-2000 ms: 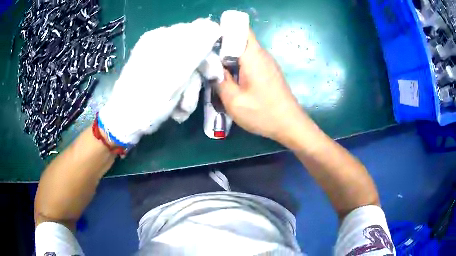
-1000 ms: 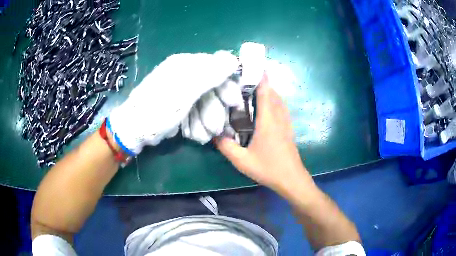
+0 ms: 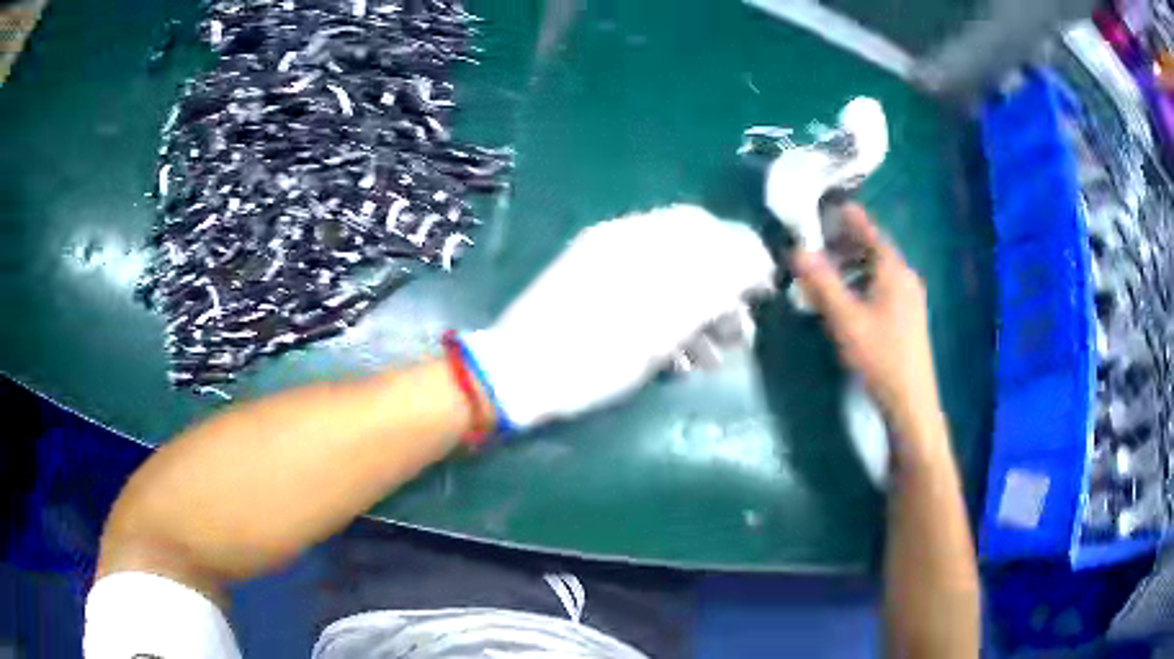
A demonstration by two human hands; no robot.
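Note:
A white housing (image 3: pixel 797 189) with a dark middle is at the right of centre. My right hand (image 3: pixel 882 315), bare and blurred, has its thumb and fingers around the housing's lower, dark part. My left hand (image 3: pixel 624 315), in a white knitted glove with a blue-and-red cuff, is left of the housing, its fingers curled and tips close to the housing. Its palm side is hidden, so I cannot tell what it holds. Another white curved part (image 3: pixel 864 134) shows just beyond the housing; whether they are separate is unclear. A small silvery piece (image 3: pixel 769 139) is beside them.
A large pile of dark and silver insert parts (image 3: pixel 322 180) lies on the green tabletop (image 3: pixel 618 502) at left. A blue crate (image 3: pixel 1036 322) of white and silvery parts stands at right. A pale strip (image 3: pixel 837 36) edges the table's far side.
The view has shifted and turned, so the pile and my hands appear further right. My hands have moved apart, and the housing is now clear of my left glove. The second white part has come into view.

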